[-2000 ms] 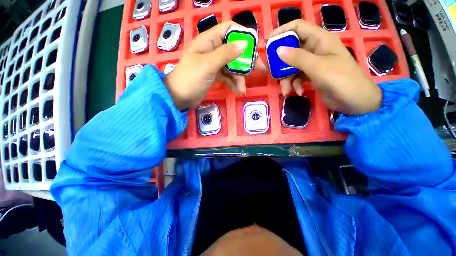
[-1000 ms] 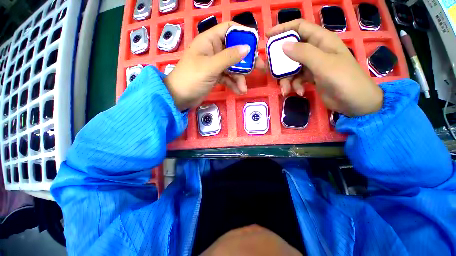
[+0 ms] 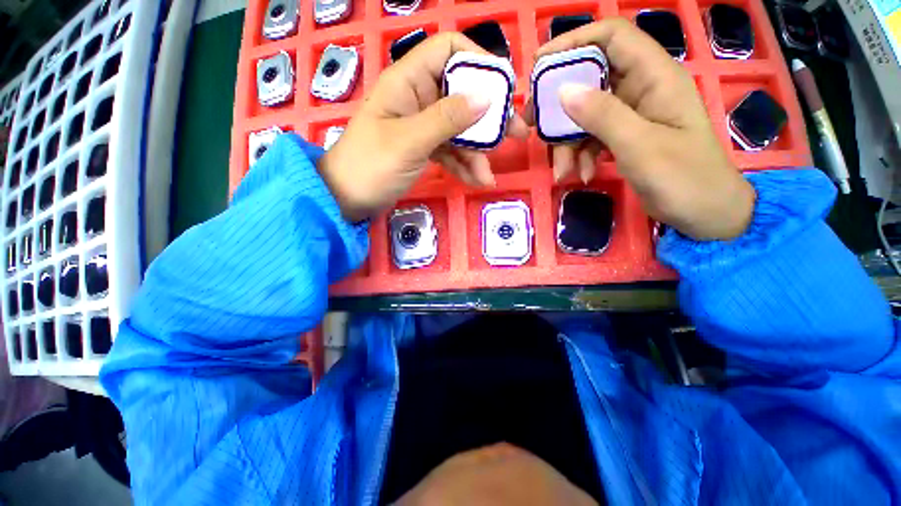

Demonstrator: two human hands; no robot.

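My left hand (image 3: 395,133) holds a watch unit (image 3: 491,87) with a lit white screen, its thumb on the glass. My right hand (image 3: 657,133) holds a second watch unit (image 3: 570,119) with a pale, slightly lilac-white screen, its thumb on the glass. The two units are side by side with a narrow gap, above the red-orange tray (image 3: 494,283). The tray holds several units: silver ones with a dark round centre show at the left and front, and black-faced ones at the back and right. The fingers behind the held units are partly hidden.
A white tray (image 3: 131,198) full of black-faced units stands at the left. A pen (image 3: 822,128) lies right of the red-orange tray. Dark parts (image 3: 798,27) and a light-coloured box (image 3: 882,40) are at the far right. The bench's front edge runs just below the tray.
The left unit's screen has gone from green through blue to white. The right one has gone from blue through white to pale lilac-white. My right hand has moved slightly up.
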